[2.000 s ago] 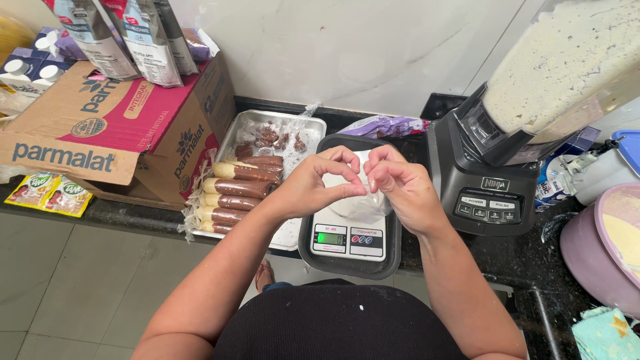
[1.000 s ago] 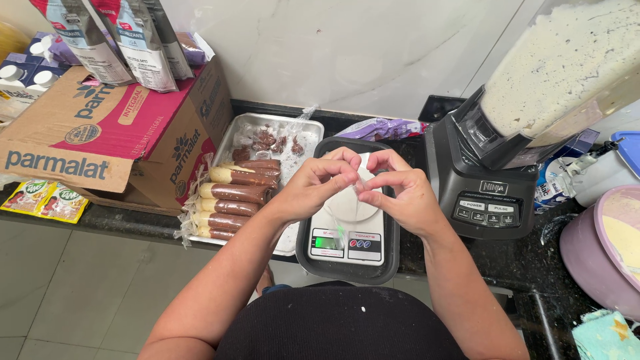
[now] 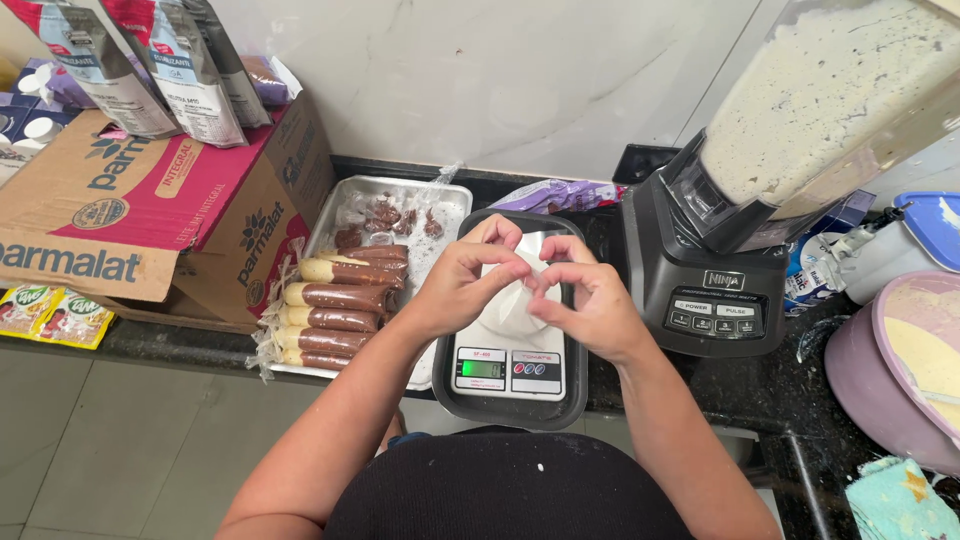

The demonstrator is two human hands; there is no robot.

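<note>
My left hand [image 3: 480, 274] and my right hand [image 3: 581, 292] pinch a thin clear plastic bag [image 3: 531, 283] between their fingertips, the hands close together. Below them a white kitchen scale [image 3: 469, 337] with a lit green display sits in a dark tray [image 3: 510, 412]. The bag's lower part is hard to make out against the scale. Left of the scale, a metal tray [image 3: 457, 196] holds several filled clear bags [image 3: 337, 319] of brown and cream mixture, knotted at one end, with small bags of brown bits [image 3: 382, 214] behind them.
A cardboard box [image 3: 217, 247] with upright pouches [image 3: 187, 82] on it stands at the left. At the right are a Ninja blender [image 3: 701, 277] full of pale mixture, a pink bucket [image 3: 862, 375] and a stained cloth [image 3: 900, 502]. A purple packet [image 3: 555, 195] lies behind the scale.
Both hands stay above the scale, pinching the bag, with small shifts of the fingers. The filled bags on the metal tray have not moved.
</note>
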